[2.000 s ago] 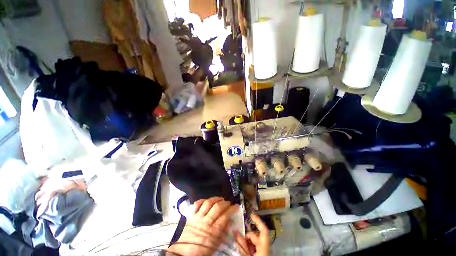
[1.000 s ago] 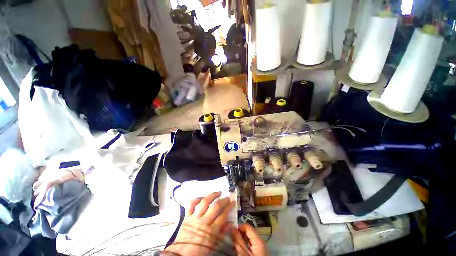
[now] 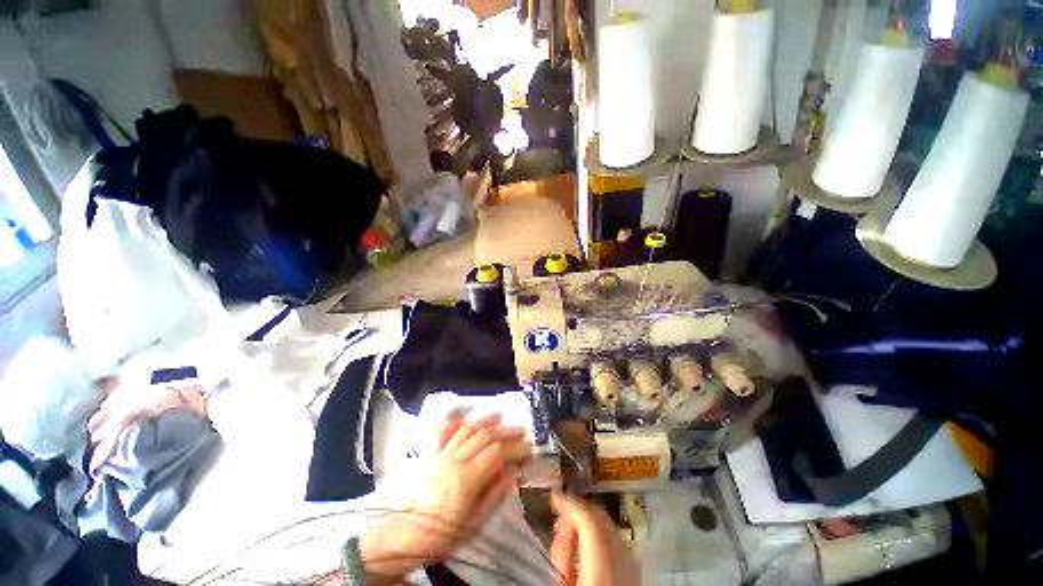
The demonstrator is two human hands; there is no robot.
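A white fabric panel (image 3: 486,409) lies at the cream overlock machine's (image 3: 538,307) presser foot area (image 3: 551,406). It adjoins a black fabric panel (image 3: 452,349) stretching behind it. My left hand (image 3: 471,460) rests on the white panel with fingers bent and spread, just left of the foot. Pale fabric hangs in folds below this hand, towards the wearer. My right hand (image 3: 589,547) is at the table's front edge below the needle area, blurred and cut off by the bottom edge; its grip on the fabric is unclear.
A black-and-white piece (image 3: 343,441) lies left of the work. A grey garment pile (image 3: 160,458) is further left. Tension knobs (image 3: 646,380) and white thread cones (image 3: 732,80) stand at the right. A black curved band (image 3: 881,464) lies on a white sheet.
The white panel has moved forward towards the foot and its near part is now bunched in folds. The black panel behind looks more crumpled. My left hand has moved slightly forward.
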